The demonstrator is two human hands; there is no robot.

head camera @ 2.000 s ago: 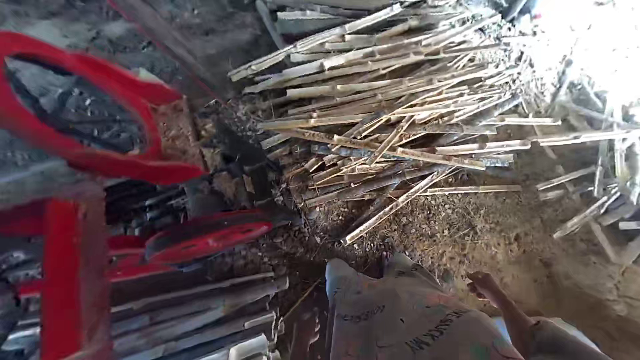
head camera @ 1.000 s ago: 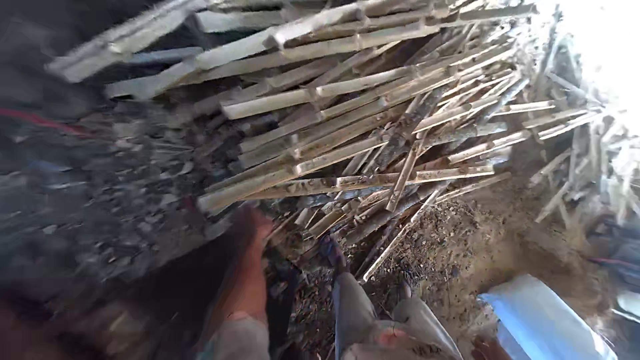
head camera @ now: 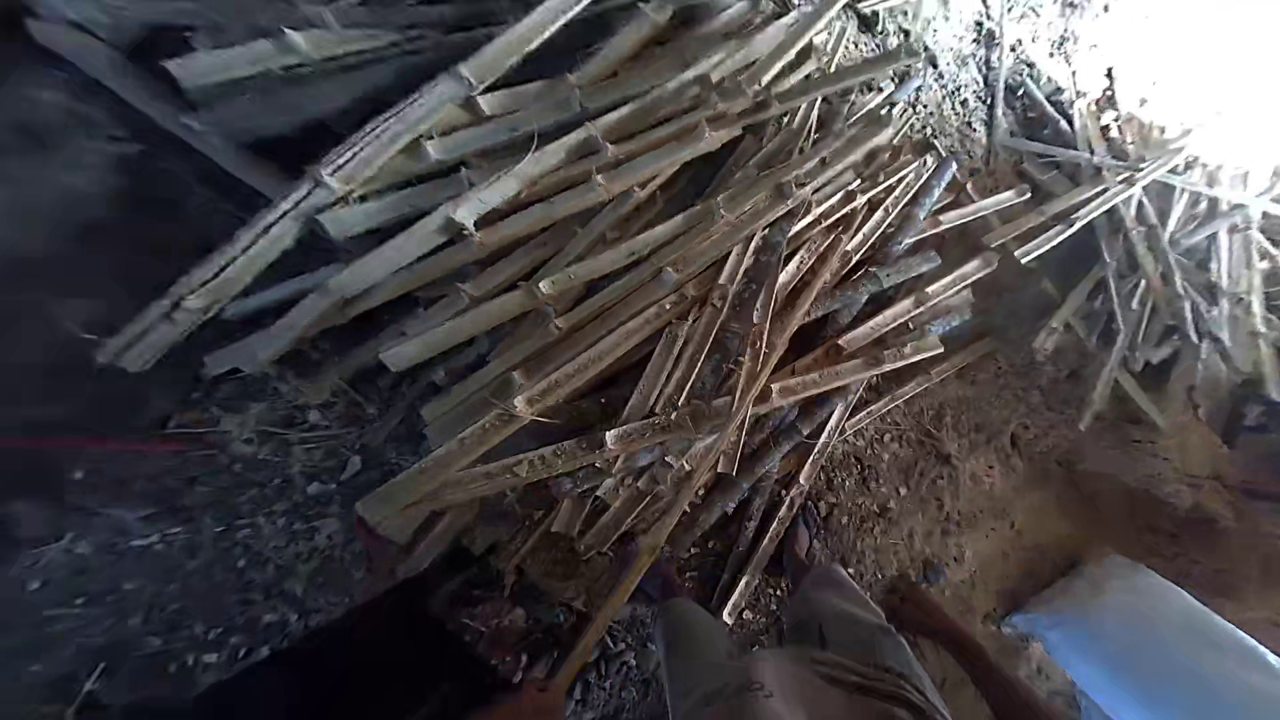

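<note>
Split bamboo strips (head camera: 600, 185) lie in a large, loosely crossed pile in front of me. My left hand (head camera: 530, 700), partly cut off at the bottom edge, is closed around the lower end of a long, thin bamboo strip (head camera: 625, 580). That strip slants up and right over the pile. My right hand (head camera: 905, 605) hangs beside my right thigh, right of the pile's near end; its fingers are dark and unclear, and no object shows in it.
My feet stand at the near edge of the pile. A pale blue-white sheet or sack (head camera: 1150, 630) lies at the lower right. More thin strips (head camera: 1150, 250) lie in a heap at the upper right. Stony debris (head camera: 260, 540) covers the ground at left.
The view has swung away from the red metal machine onto the pile. A second ago my left hand was near the strips' left ends; now it is at the bottom, holding a strip.
</note>
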